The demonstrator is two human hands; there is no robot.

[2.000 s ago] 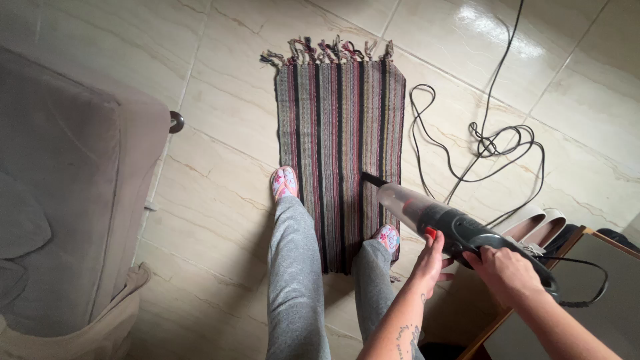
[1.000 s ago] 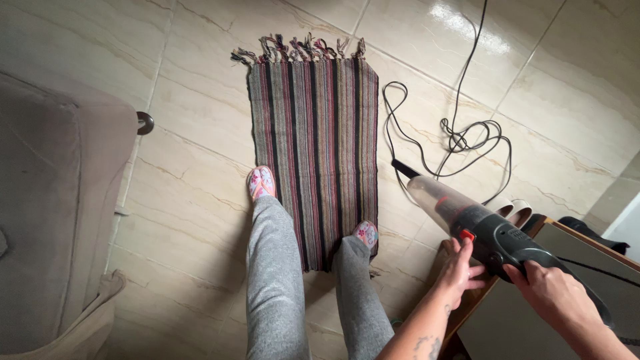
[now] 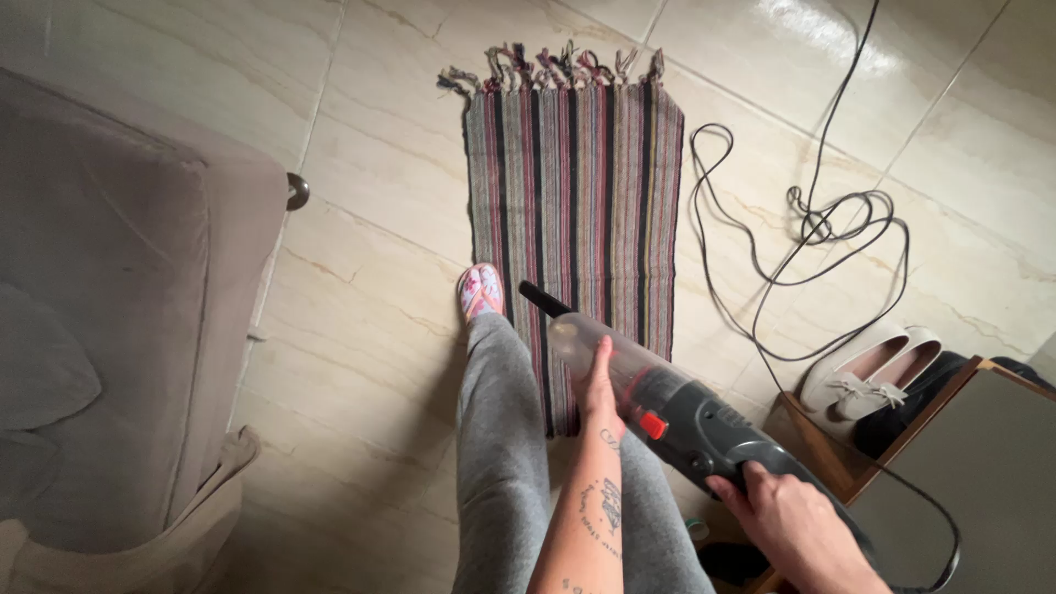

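A handheld vacuum cleaner point(image 3: 701, 421), dark grey with a clear dust canister and a red button, slants across the lower right. My right hand point(image 3: 788, 511) is closed around its rear handle. My left hand point(image 3: 602, 384) supports the clear canister from its left side. The vacuum's narrow black nozzle point(image 3: 544, 299) points up and left over a striped woven rug point(image 3: 577, 198) with knotted fringe at its far end. Whether the nozzle touches the rug I cannot tell. One foot in a floral flip-flop point(image 3: 481, 290) rests at the rug's left edge; my other foot is hidden.
A black power cord point(image 3: 751, 239) lies in loose loops on the tiled floor right of the rug. Light slip-on shoes point(image 3: 866, 375) stand by a wood-edged cabinet point(image 3: 949, 487) at lower right. A grey upholstered sofa point(image 3: 148, 272) fills the left side, with beige fabric point(image 3: 165, 536) below it.
The vacuum nozzle has moved left, from beside the rug's right edge to over its left part. My left hand has shifted forward from near the red button onto the clear canister.
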